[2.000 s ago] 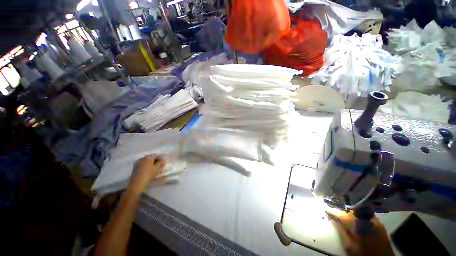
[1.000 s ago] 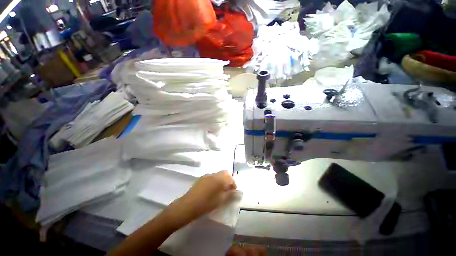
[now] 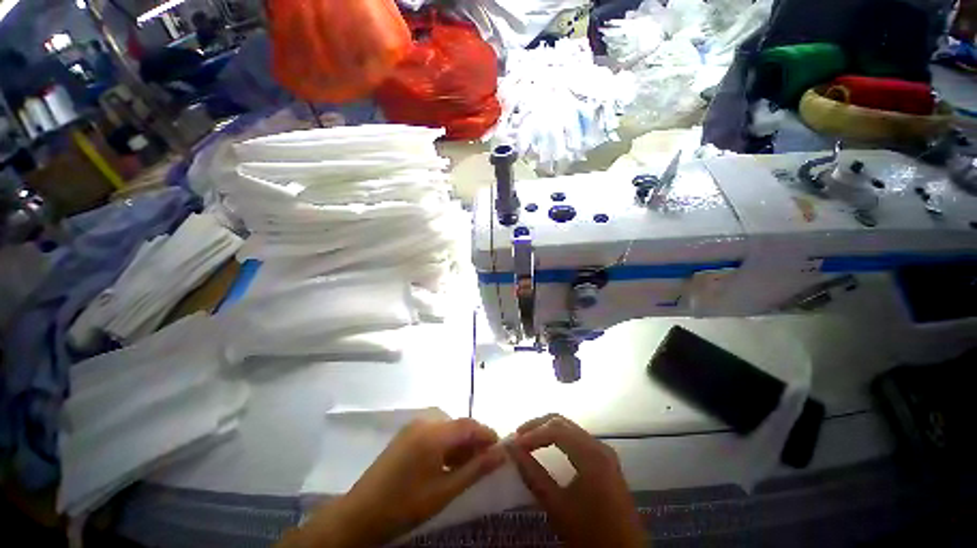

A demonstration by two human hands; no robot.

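A white fabric piece (image 3: 479, 495) lies at the table's front edge, left of and in front of the needle area. My left hand (image 3: 429, 466) pinches its top edge between thumb and finger. My right hand (image 3: 573, 476) pinches the same edge, with its fingertips almost touching the left ones. Another white piece (image 3: 359, 437) lies under and beside my left forearm. The sewing machine head (image 3: 600, 252) stands behind and to the right, with the presser foot area (image 3: 525, 345) brightly lit. The hands hide part of the held piece.
A tall stack of white pieces (image 3: 332, 214) stands left of the machine, with a lower bundle (image 3: 145, 412) at far left. A black phone (image 3: 716, 377) and a small black object (image 3: 802, 432) lie on the bed at right. Orange-red bags (image 3: 445, 80) are behind.
The view has turned right. My left hand has moved from the left bundle to the front edge with a white piece. My right hand has left the needle area and joined it there.
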